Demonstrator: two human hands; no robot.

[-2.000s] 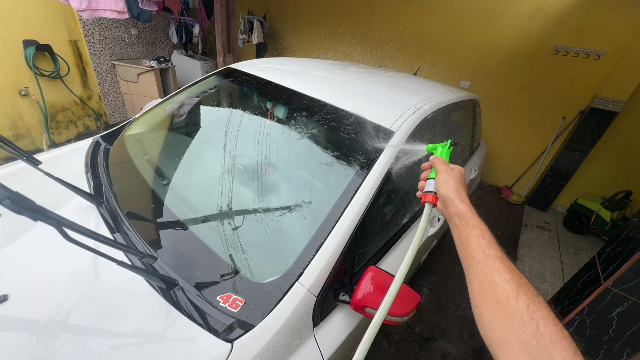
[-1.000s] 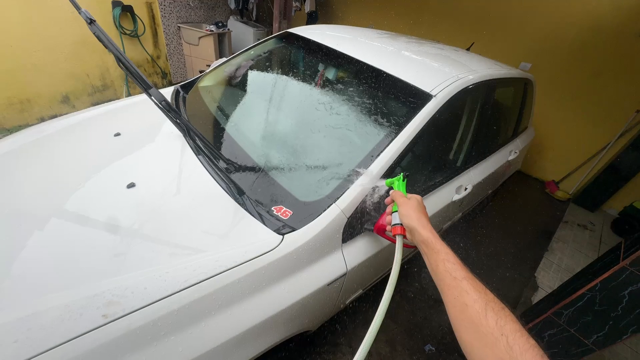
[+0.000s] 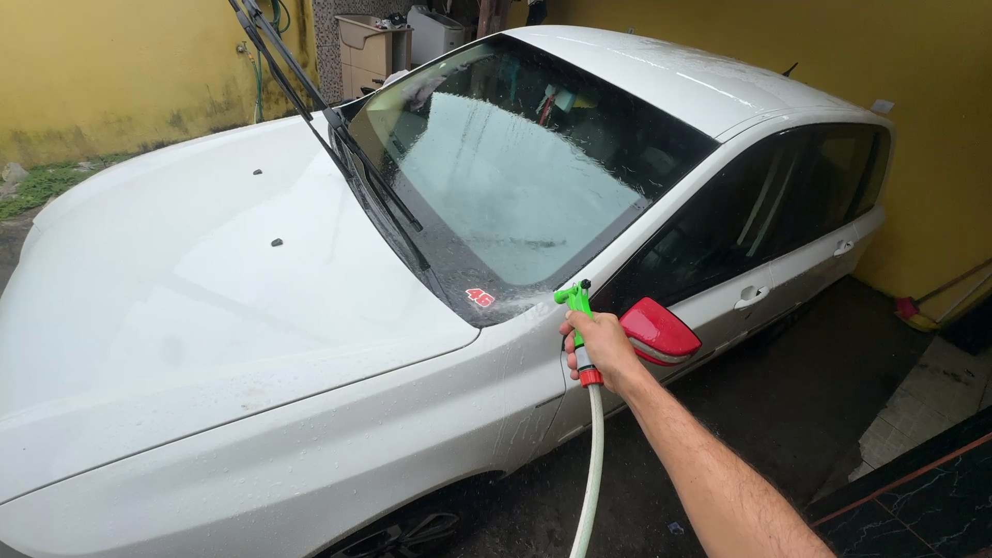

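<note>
My right hand (image 3: 601,345) is closed around a green hose spray nozzle (image 3: 575,298) with a red connector, joined to a pale hose (image 3: 590,473) that hangs down. Water sprays leftward from the nozzle onto the lower corner of the windshield (image 3: 515,186) of a white car, beside a red and white sticker (image 3: 480,297). Just right of my hand is the red side mirror (image 3: 660,332). Drops and runs of water mark the white fender (image 3: 465,395). The wiper arms (image 3: 310,101) stand raised off the glass. My left hand is out of view.
The white hood (image 3: 186,256) fills the left side. A yellow wall (image 3: 938,155) stands behind the car, with a broom (image 3: 907,308) leaning near it. A laundry sink cabinet (image 3: 374,46) is at the back. Dark tiled masonry (image 3: 914,504) lies at lower right.
My right hand has moved from beside the side window to the windshield's lower corner, in front of the mirror. The spray now lands near the sticker. The view has shifted toward the hood.
</note>
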